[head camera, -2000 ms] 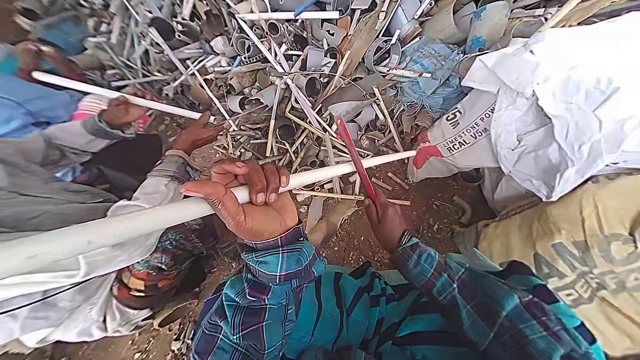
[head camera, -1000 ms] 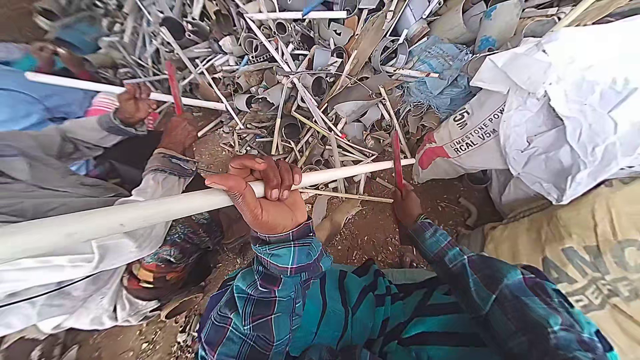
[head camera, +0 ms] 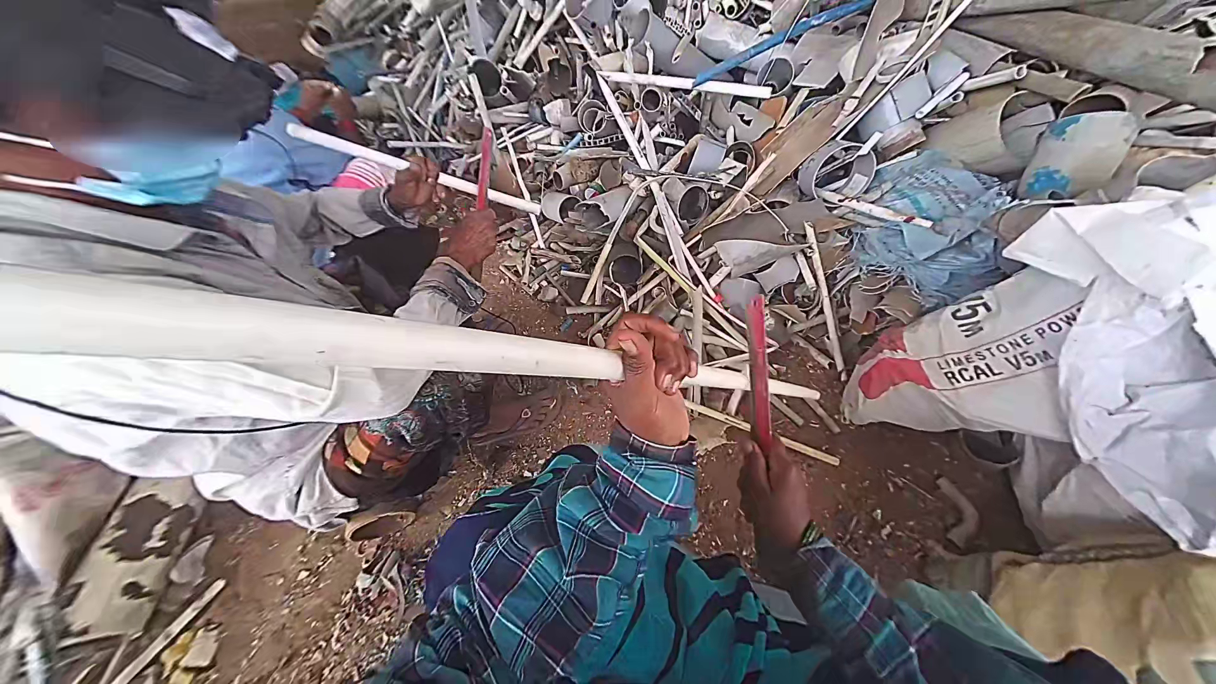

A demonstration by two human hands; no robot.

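My left hand (head camera: 654, 369) is closed around a long white plastic pipe (head camera: 456, 350), which runs from the left edge of the view to a far end right of my hand. My right hand (head camera: 774, 489) grips the lower end of a red flat bar-like tool (head camera: 759, 375). The tool stands nearly upright across the pipe near its far end; whether the two touch is not clear. Under the pipe's far end lie thin pipe offcuts (head camera: 760, 437) on brown ground.
A large heap of pipe scraps (head camera: 665, 190) spreads ahead, with a blue plastic bag (head camera: 931, 214) on it. At the right lies a printed white sack (head camera: 978, 356), and a tan sack (head camera: 1111, 608) below. On the left a co-worker holds another white pipe (head camera: 351, 150) and a red tool (head camera: 484, 169).
My left hand has slid along the pipe toward its far end, compared with one second ago. The view has shifted left, bringing the co-worker's head into sight.
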